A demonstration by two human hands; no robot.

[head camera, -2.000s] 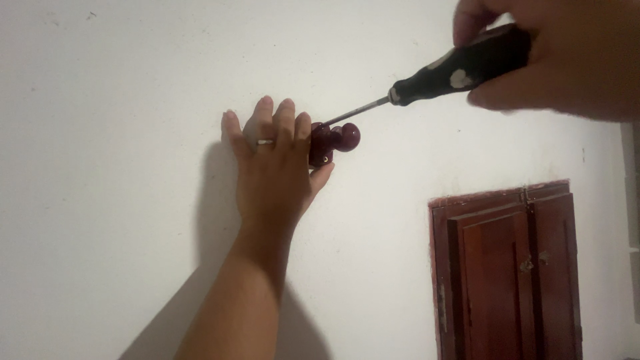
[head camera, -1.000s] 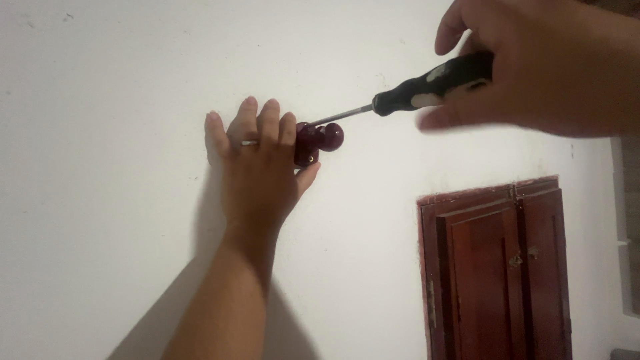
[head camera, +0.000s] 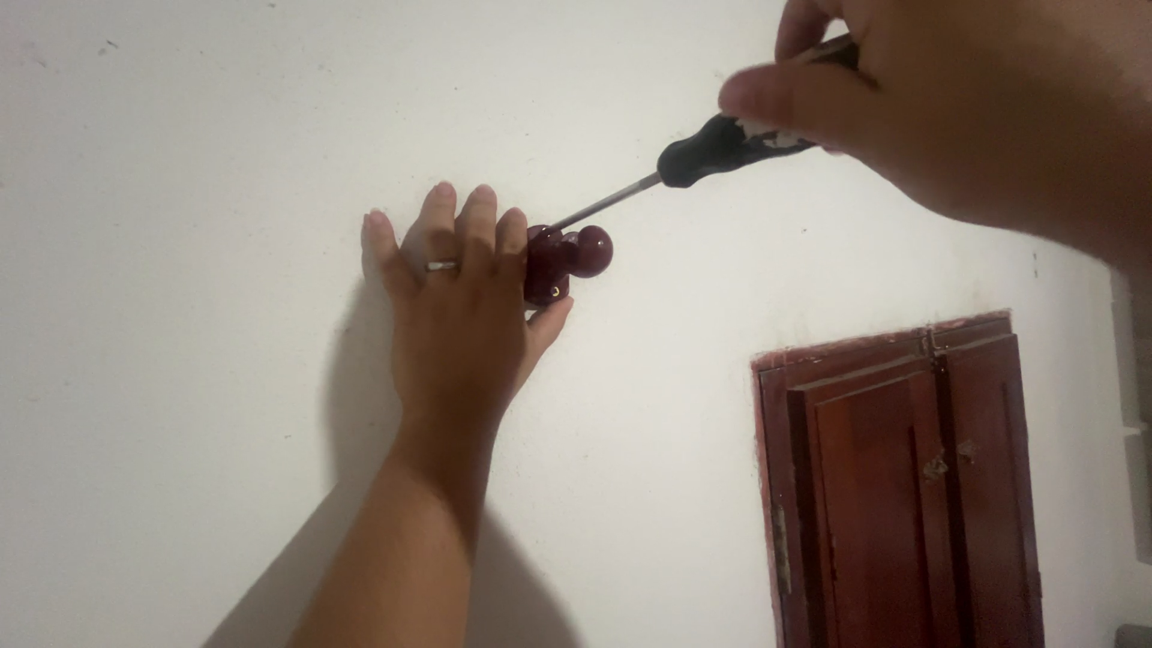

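A dark red, glossy wall hook with a round knob [head camera: 594, 251] sits against the white wall. My left hand [head camera: 459, 297], with a ring on one finger, lies flat over its left part and grips it, the thumb below; the covered part is hidden. From the upper right, my right hand [head camera: 828, 99] holds a screwdriver [head camera: 706, 153] by its black handle, which has worn pale patches. The metal shaft slants down to the left, and its tip meets the top of the red fitting. Whether the tip sits in a screw head cannot be made out.
The white wall [head camera: 225, 180] fills most of the view, with small dark marks and the shadow of my left arm. A reddish-brown wooden shutter or door [head camera: 873, 486] with two panels and a worn frame is set in it at the lower right.
The fingers of my right hand have shifted their hold on the screwdriver handle. My left hand stays on the red fitting, and the tip remains at its top.
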